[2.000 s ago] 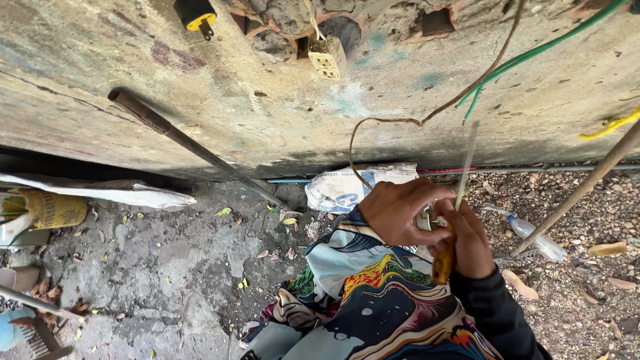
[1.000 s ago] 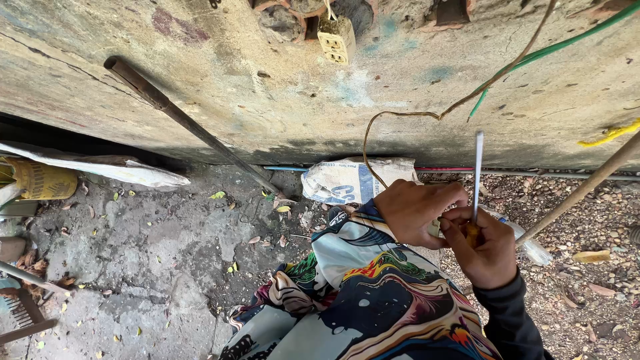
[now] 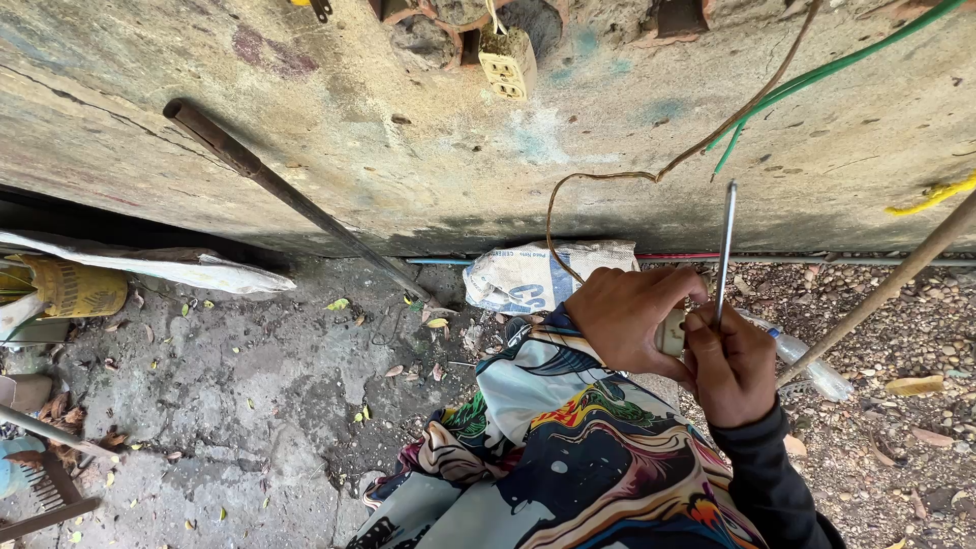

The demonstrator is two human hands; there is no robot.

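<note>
My left hand (image 3: 633, 316) grips a small off-white fitting (image 3: 671, 332), perhaps an electrical socket or plug, between thumb and fingers. Against its right side, my right hand (image 3: 728, 362) is closed round a screwdriver (image 3: 724, 252), whose metal shaft points up toward the wall; its handle is mostly hidden by the fingers. A brown electrical cable (image 3: 610, 176) runs from the upper right, loops down and passes behind my left hand. Green wires (image 3: 831, 72) with cut ends hang at the upper right. A cream electrical outlet (image 3: 508, 65) hangs on the wall by a wire.
A rusty metal pipe (image 3: 290, 191) leans on the wall at left. A cement sack (image 3: 526, 278) lies at the wall's foot. To the right are a wooden pole (image 3: 884, 293), a plastic bottle (image 3: 820, 370) and yellow rope (image 3: 930, 198). A yellow bucket (image 3: 80, 286) stands far left.
The screwdriver shaft, tilted and blurred two seconds ago, now stands sharp and nearly upright in view. Both hands remain together around the small fitting.
</note>
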